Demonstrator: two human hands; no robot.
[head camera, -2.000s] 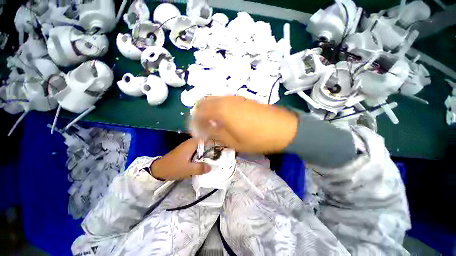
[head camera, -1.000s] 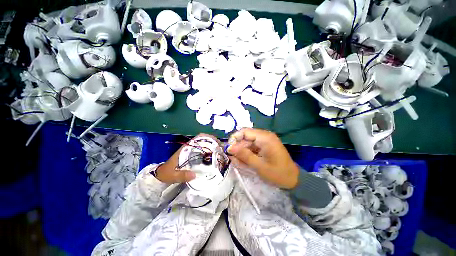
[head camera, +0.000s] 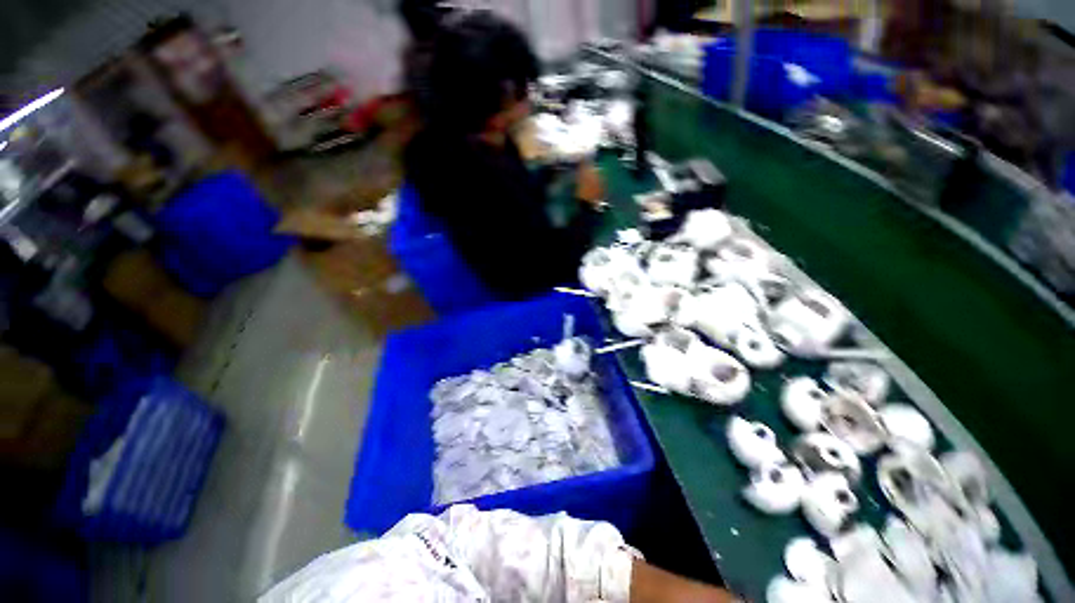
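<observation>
The view is tilted and blurred. My left sleeve crosses the bottom edge, with a strip of my left wrist or hand (head camera: 674, 584) beside it; the fingers are cut off. My right hand is out of the picture. White camera housings (head camera: 696, 368) with antenna sticks lie clustered on the green bench (head camera: 698, 477). Small rounded shells (head camera: 775, 486) lie nearer, and a bright heap of white pieces (head camera: 914, 565) is at the bottom right. A blue bin (head camera: 395, 430) left of the bench holds flat pale cover pieces (head camera: 519, 430).
A seated person in dark clothing (head camera: 489, 189) is beyond the bin, with a hand over the bench. A green conveyor (head camera: 872, 247) runs along the right behind a pale rail. More blue bins (head camera: 218, 230) stand on the floor at left. A small dark device (head camera: 690, 189) sits on the bench.
The view has swung left and up, bringing in the floor, the conveyor and another person. The housing in my hands, my lap and my right hand have left the picture.
</observation>
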